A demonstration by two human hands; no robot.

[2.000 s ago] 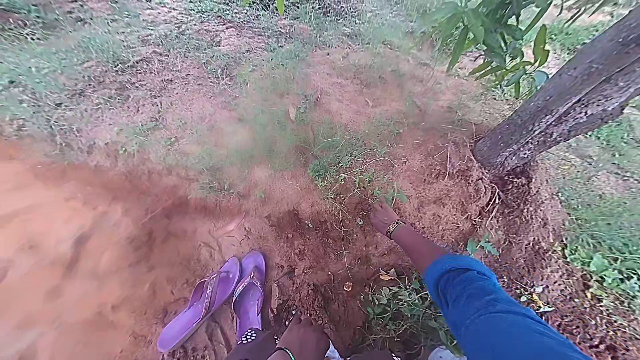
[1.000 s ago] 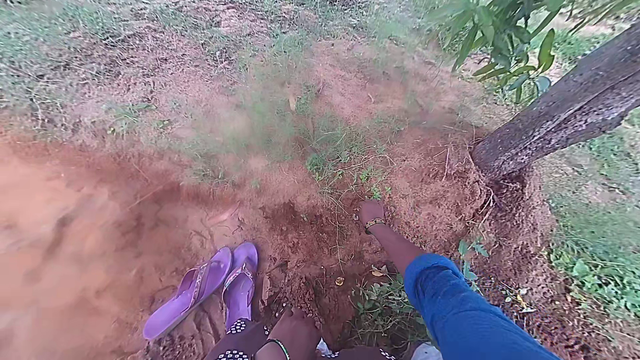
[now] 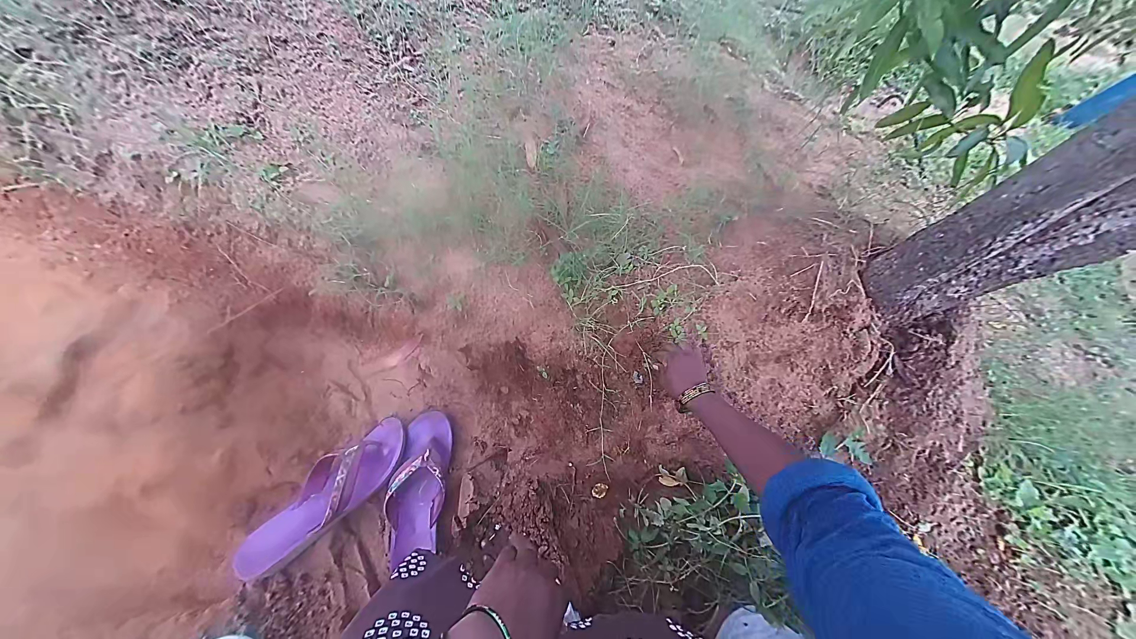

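My right hand (image 3: 685, 371), with a bangle at the wrist and a blue sleeve, reaches down to the reddish soil. It touches the lower edge of a patch of green weeds (image 3: 626, 280); its fingers are blurred, and whether they grip a stem cannot be told. My left hand (image 3: 524, 581), with a dark bangle, rests low by my dark patterned clothing (image 3: 399, 612), its fingers partly hidden. Between the hands lies dug, crumbly soil (image 3: 559, 461). A heap of green plants (image 3: 710, 537) lies below my right forearm.
A pair of purple sandals, one at the left (image 3: 328, 497) and one beside it (image 3: 422, 488), stands left of my left hand. A tree trunk (image 3: 1003, 222) slants in from the right, with leafy branches (image 3: 967, 80) above. A small blue thing (image 3: 1100, 102) shows at the right edge.
A small blue thing has come into view at the right edge. My right hand stays low by the weeds, and my left hand stays near my clothing.
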